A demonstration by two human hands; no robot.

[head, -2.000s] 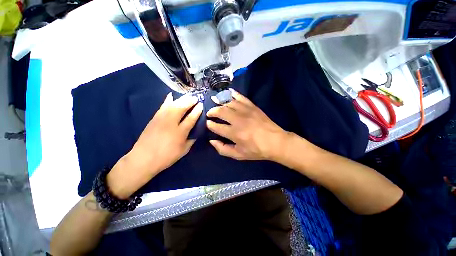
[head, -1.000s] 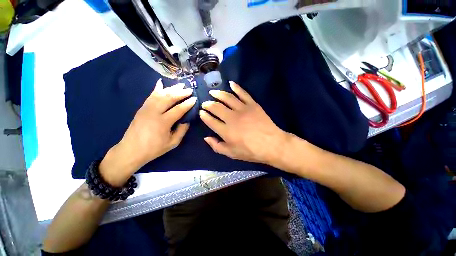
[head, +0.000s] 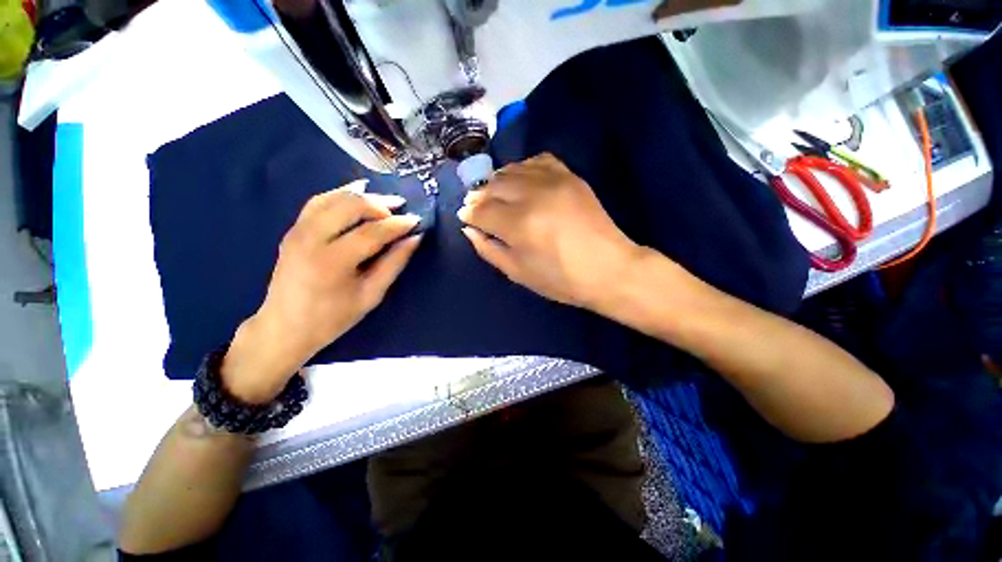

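A dark navy garment panel [head: 231, 231] lies flat under the presser foot [head: 426, 176], with more navy cloth [head: 648, 165] running back under the machine arm at right. My left hand [head: 335, 253] rests on the panel left of the foot, its thumb and fingertips drawn together at the cloth just in front of the foot. My right hand [head: 544, 231] is right of the foot, fingers curled and fingertips pinching at the cloth beside the grey-white knob [head: 475, 169]. A slight fold of cloth shows between the hands.
The white sewing machine [head: 769, 77] spans the top. Red-handled scissors [head: 824, 209], yellow-green snips [head: 863, 170], an orange cord [head: 926, 187] and a black smartphone [head: 947, 130] lie at right. A printed ruler [head: 418, 415] runs along the table's front edge.
The panel's front edge has moved away from me, towards the machine. My right hand's fingers have gone from spread to curled together at the cloth. My left fingertips have drawn closer together.
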